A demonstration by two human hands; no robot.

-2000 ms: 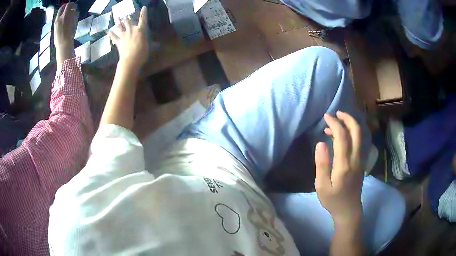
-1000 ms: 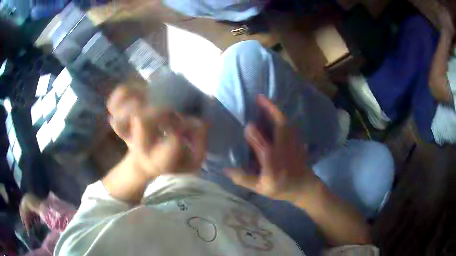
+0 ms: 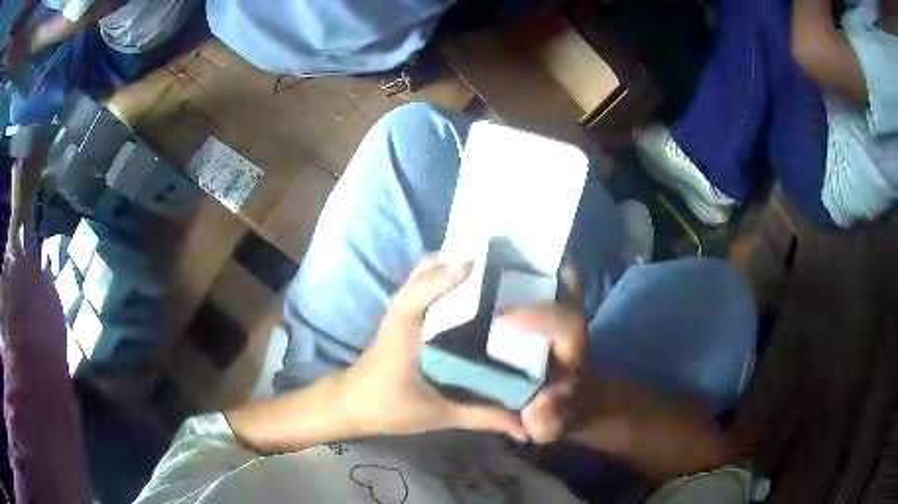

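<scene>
A small product box (image 3: 481, 372) is held over my lap, its near end open, with a long white end flap (image 3: 520, 187) standing up and away from me. My left hand (image 3: 399, 369) grips the box's left side, thumb near the white side tab and fingers beneath. My right hand (image 3: 556, 379) is at the right side, somewhat blurred, with a finger over the small right tab at the opening. The inside of the box is dark, and its contents cannot be told.
Grouped boxes with white ends (image 3: 87, 285) stand at left beside a person's pink sleeve (image 3: 39, 364). Brown cardboard (image 3: 305, 128) with a shipping label (image 3: 224, 171) lies ahead. An open carton (image 3: 581, 79) is beyond my knee. Other people sit ahead and right.
My left hand has come from the grouped boxes to my lap. Both hands now hold an open box, where my right hand was empty before. The view has turned, shifting the surroundings.
</scene>
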